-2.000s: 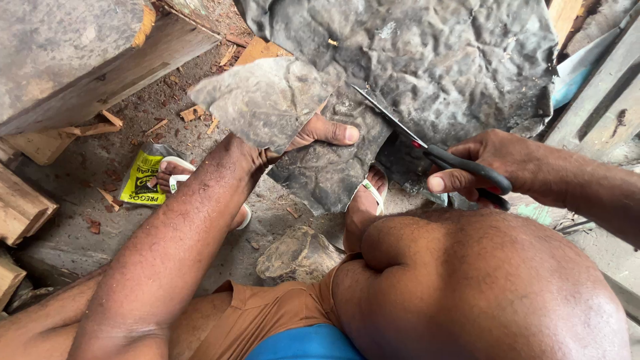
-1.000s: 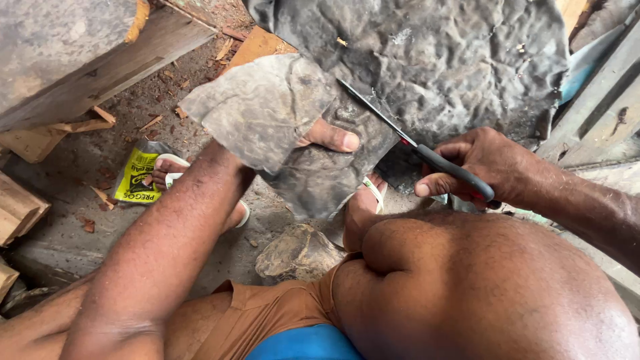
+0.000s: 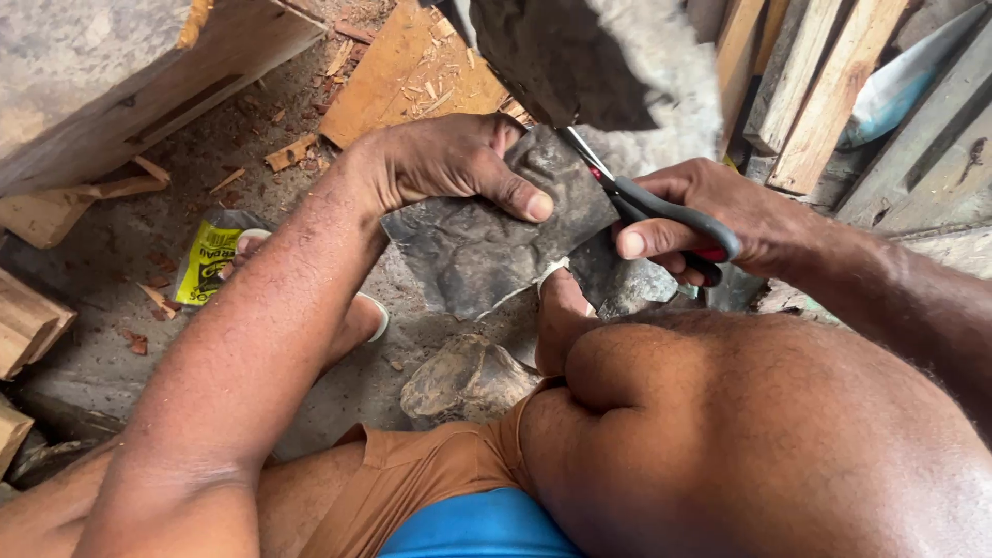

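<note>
My left hand (image 3: 473,167) grips a piece of dark, wrinkled sheet material (image 3: 496,240), thumb on top. It looks like leather or rubber, though I cannot tell which. In my right hand (image 3: 682,221) is a pair of scissors (image 3: 670,209) with black and red handles. Their blades lie at the sheet's upper right edge, partly hidden by it. Beyond the blades a larger part of the sheet (image 3: 566,62) is raised and folded, its paler side blurred at the right.
A wooden block or bench (image 3: 155,93) stands at upper left. Wood chips lie on an orange-brown board (image 3: 418,70). A yellow plastic packet (image 3: 209,260) is by my foot, a stone-like lump (image 3: 465,380) between my feet. Planks (image 3: 837,93) lean at upper right.
The large sheet that lay spread out ahead is now lifted and folded, uncovering the board and planks. My left hand has moved its grip on the sheet, and the scissors' blades now meet its edge.
</note>
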